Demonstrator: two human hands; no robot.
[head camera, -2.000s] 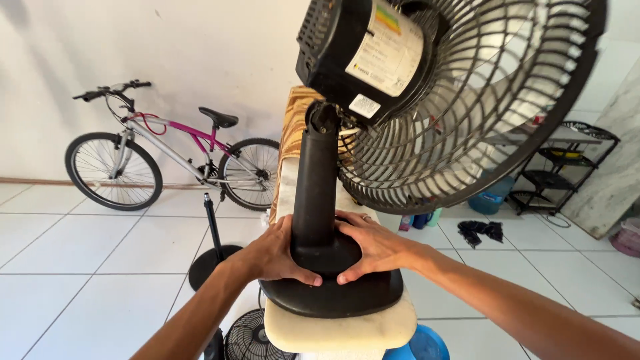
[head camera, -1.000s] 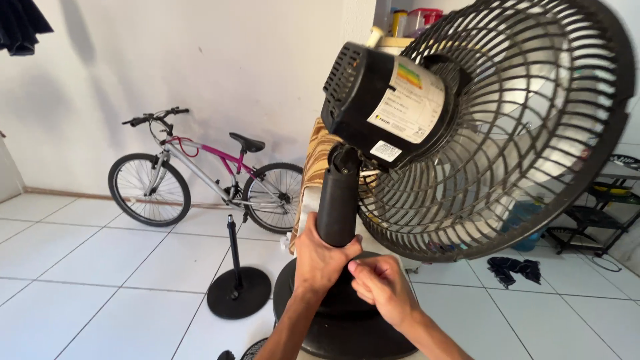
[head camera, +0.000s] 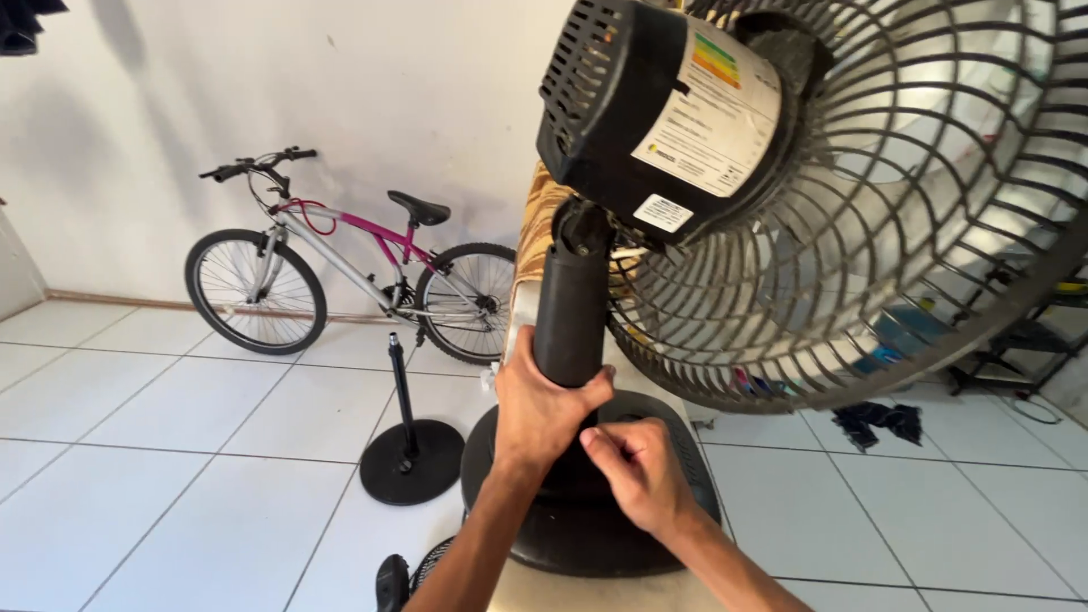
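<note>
A black electric fan stands on a pale surface, its dusty wire grille (head camera: 850, 221) on the right and its motor housing (head camera: 595, 93) with printed labels tilted above the neck. My left hand (head camera: 544, 408) is wrapped around the lower part of the fan's black neck (head camera: 571, 314). Just below and to the right, my right hand (head camera: 637, 467) has its fingers curled close to the column above the black base (head camera: 586, 535). Whether something small is between its thumb and fingers cannot be seen.
A pink and silver bicycle (head camera: 361, 246) leans by the wall. A round black stand (head camera: 412, 463) with a short pole is on the tiled floor. Dark cloth (head camera: 880, 423) lies at the right, near a black shelf rack (head camera: 1020, 340). Another fan's grille (head camera: 433, 561) shows at the bottom.
Two seconds ago both my hands were on the fan's base. My left hand has moved up around the neck, and my right hand has curled its fingers beside the column.
</note>
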